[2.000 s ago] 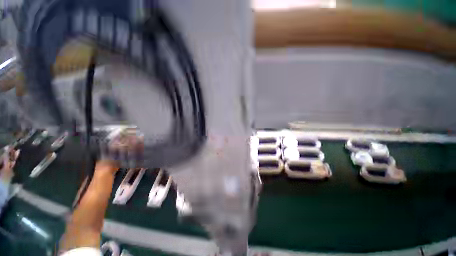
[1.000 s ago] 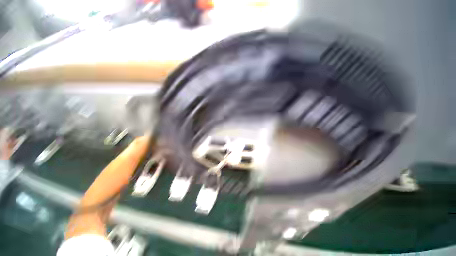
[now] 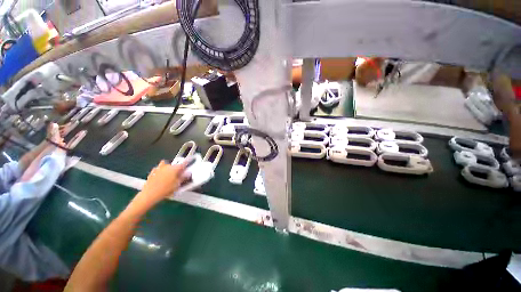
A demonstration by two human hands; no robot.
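Observation:
My left hand (image 3: pixel 165 178) reaches in from the bottom left over the near edge of the dark green belt. Its fingers are closed on a white plastic housing (image 3: pixel 200 174), held tilted above the pale rail; the hand hides part of it. More oval white housings lie on the belt, such as one just right of my hand (image 3: pixel 240 166) and close rows right of the post (image 3: pixel 354 155). My right hand is not in view. A white edge of something (image 3: pixel 365 290) is cut off at the bottom.
A grey post (image 3: pixel 274 188) with coiled black cable (image 3: pixel 220 54) stands in front of the belt. A pale metal rail (image 3: pixel 365 244) divides belt and glossy green bench (image 3: pixel 228 256). A person's blue sleeve (image 3: pixel 34 185) is at left, another person's arm (image 3: pixel 505 91) at far right. A black box (image 3: pixel 214 91) stands beyond.
The view has shifted and sharpened, and the coiled cable now appears higher and smaller. My left hand, earlier blurred or hidden behind the coil, now shows clearly with a housing near the rail.

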